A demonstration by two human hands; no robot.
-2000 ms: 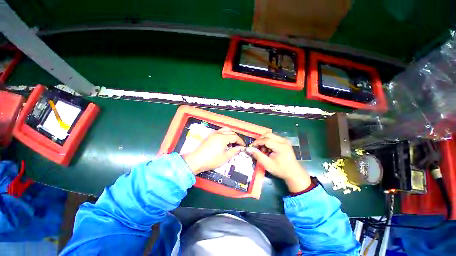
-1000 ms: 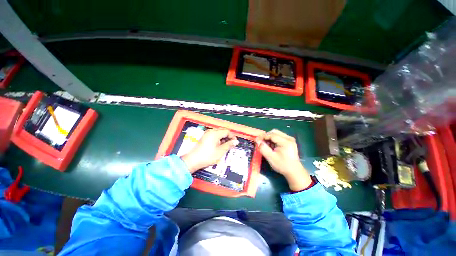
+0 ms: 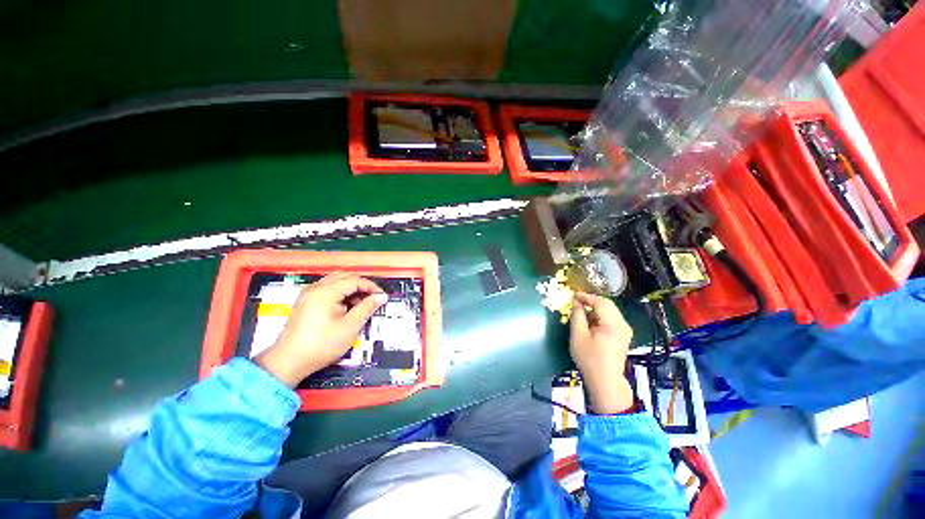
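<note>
An open-backed tablet with exposed insides lies in a red-orange frame on the green bench. My left hand is over the tablet, thumb and fingertips pinched together above its inner parts; whether something tiny is between them cannot be seen. My right hand is off the tablet, at the near edge of a loose pile of pale yellow bits, its thumb and finger close together at the pile. What its fingertips hold is too small to tell.
Beside the pile are a round tin, a brown block and a black station. Dark rectangles lie right of the tablet. Framed tablets stand behind. Clear bags hang right, near red trays and another person's blue sleeve.
My right hand has left the tablet and moved right to the yellow pile. My left hand stays over the tablet. The view has turned right, showing red trays and another person's sleeve.
</note>
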